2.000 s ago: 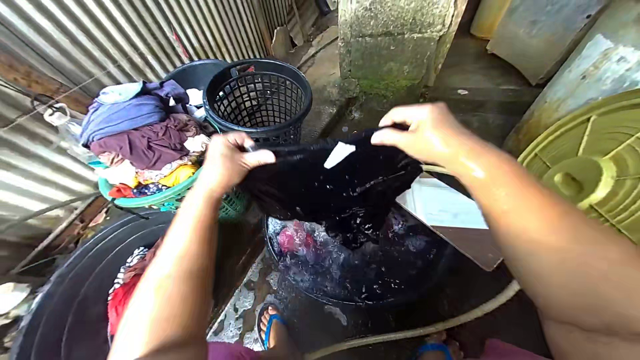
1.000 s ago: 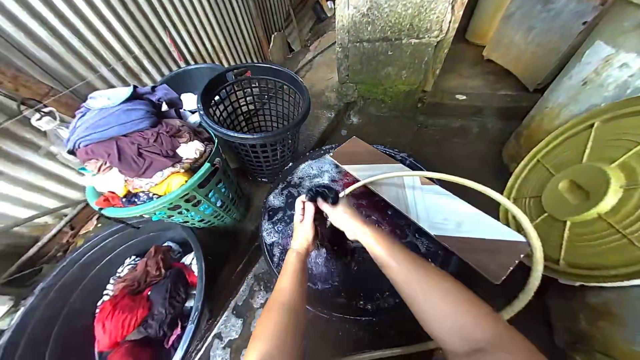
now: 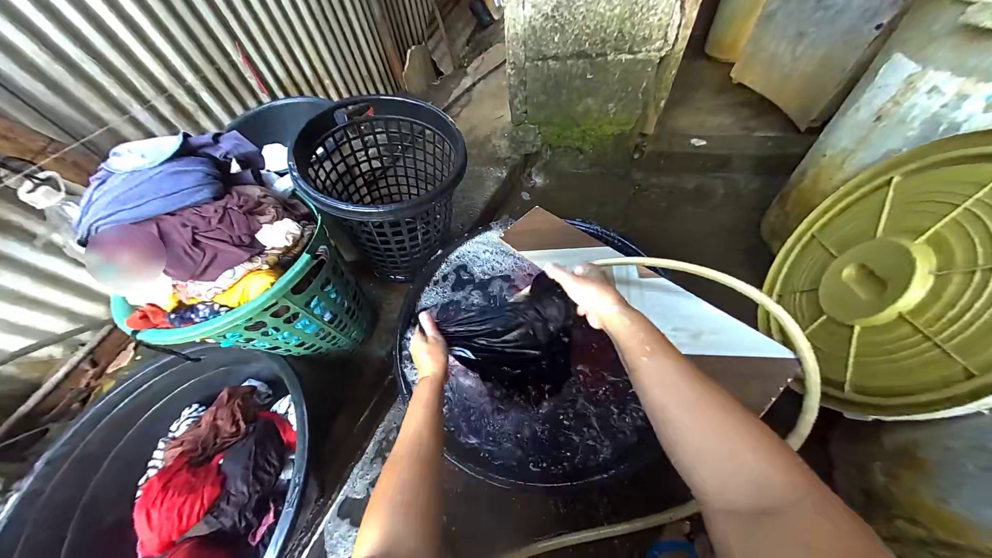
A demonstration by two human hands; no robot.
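Note:
A wet black garment is stretched between my two hands, low over a black basin of dark, sudsy water. My left hand grips its left end near the basin's left rim. At its right end is my right hand, fingers extended over the cloth; how firmly it holds is partly hidden. Behind my right forearm, a brown and white board lies across the basin's right side. A pale hose curves over the board and round the right side. Reddish cloth shows dimly in the water.
A green basket heaped with clothes stands at left, beside a black slatted basket. Lower left, a large black tub contains red, brown and black clothes. A yellow-green lid leans at right. A mossy concrete block is behind.
Two seconds ago the black garment hung spread between my raised hands; one second ago my hands were together on bunched dark cloth. Now they are apart, with the cloth stretched low over the basin.

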